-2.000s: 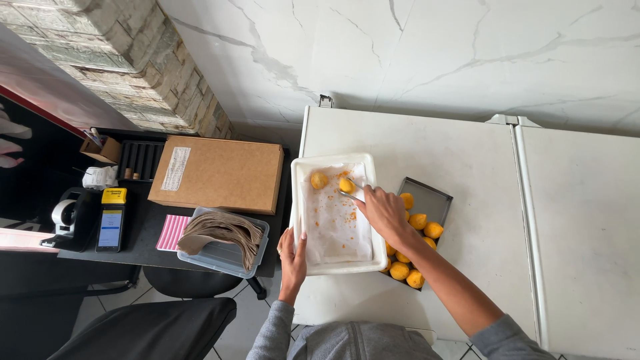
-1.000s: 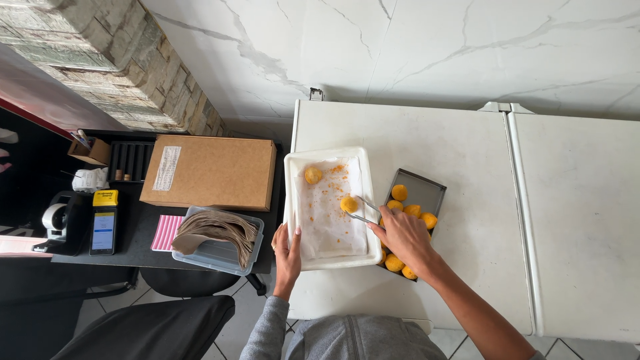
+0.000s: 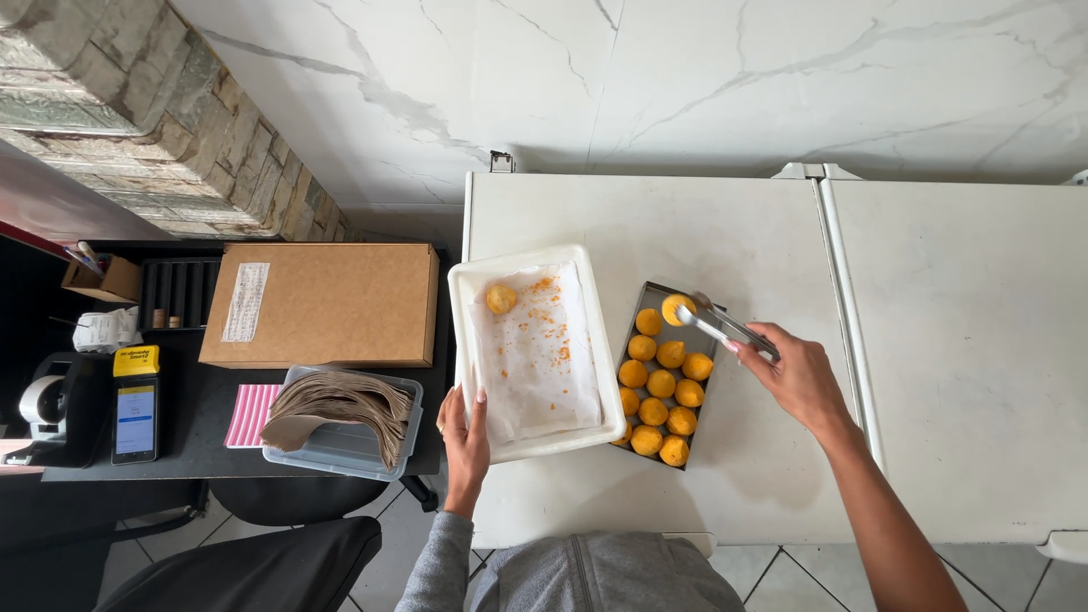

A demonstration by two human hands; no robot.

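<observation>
My left hand (image 3: 466,442) grips the lower left edge of a white plastic tub (image 3: 605,374) lined with white paper. One round golden snack (image 3: 501,298) and scattered orange crumbs lie inside it. My right hand (image 3: 795,374) holds metal tongs (image 3: 729,328), whose tips are closed on another golden snack (image 3: 678,309) over the far end of a dark metal tray (image 3: 710,340). Rows of golden, slightly pointed snacks (image 3: 660,383) fill much of that tray, which stands at the tub's right, its near left corner partly hidden by the tub.
The white chest freezer lid (image 3: 765,493) bears the tub and tray. On a black desk (image 3: 195,467) at the left are a cardboard box (image 3: 340,297), a clear plastic bin (image 3: 340,459) of brown paper bags, a card terminal (image 3: 136,408) and a tape dispenser (image 3: 76,408). A black chair (image 3: 255,569) stands nearer.
My right hand has moved right with the tongs, carrying a snack from the tub to over the metal tray. The tub now holds one snack, where two were seen two seconds ago.
</observation>
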